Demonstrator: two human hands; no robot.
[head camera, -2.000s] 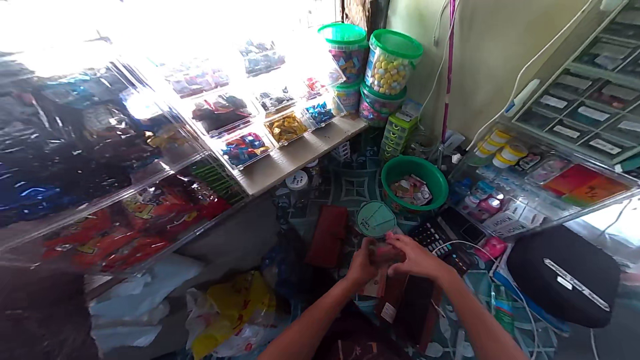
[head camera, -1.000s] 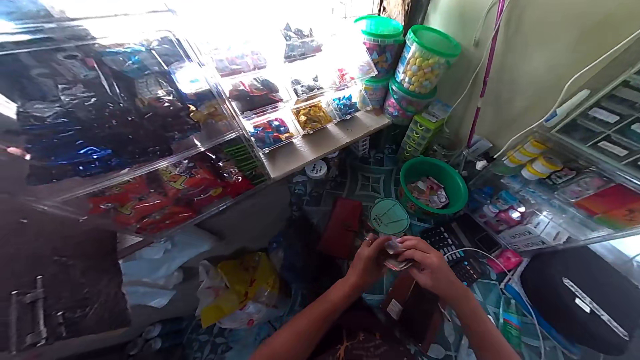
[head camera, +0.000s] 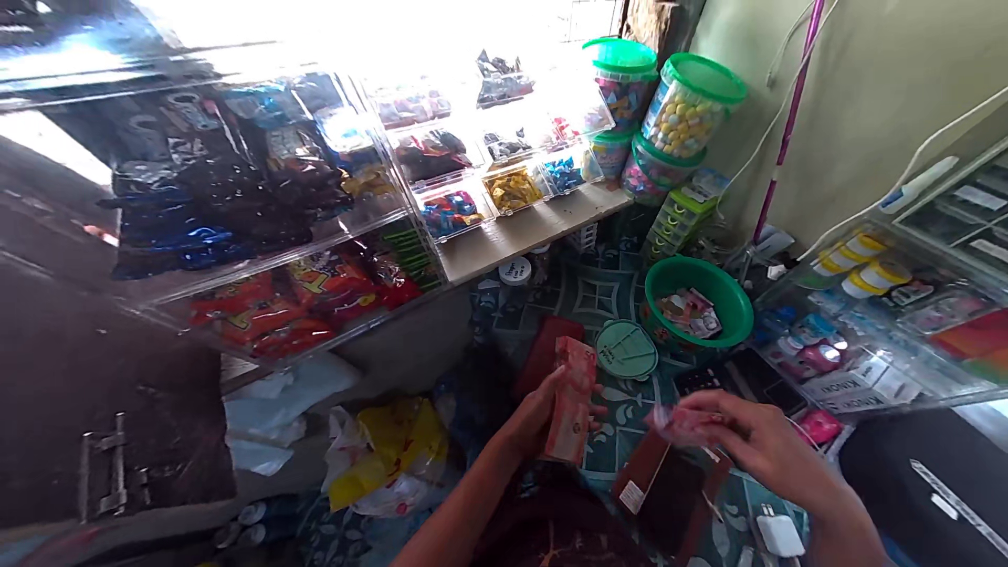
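Observation:
My left hand (head camera: 543, 413) holds a reddish banknote (head camera: 573, 400) lengthwise, perhaps with others beneath it. To its right, my right hand (head camera: 748, 433) grips a crumpled pinkish bundle (head camera: 681, 424), which looks like paper money in or beside clear plastic. Under that hand lies a brown leather-like wallet or case (head camera: 669, 500), lying open. Between and beyond the hands is a round light-green lid (head camera: 626, 350); a dark red wallet or booklet (head camera: 551, 346) lies partly behind the banknote. Farther back, a green plastic tub (head camera: 736, 303) contains several banknotes (head camera: 689, 313).
Clear candy bins (head camera: 512, 189) stand on a wooden shelf (head camera: 543, 236) at upper left. Green-lidded candy buckets (head camera: 683, 118) are stacked at the back. A clear display case (head camera: 906, 346) flanks the right, near a white charger (head camera: 780, 534). A yellow plastic bag (head camera: 390, 449) lies lower left.
My hands, together over the money a second ago, have moved apart. The reddish banknote is now spread out in my left hand, and the crumpled bundle is in my right.

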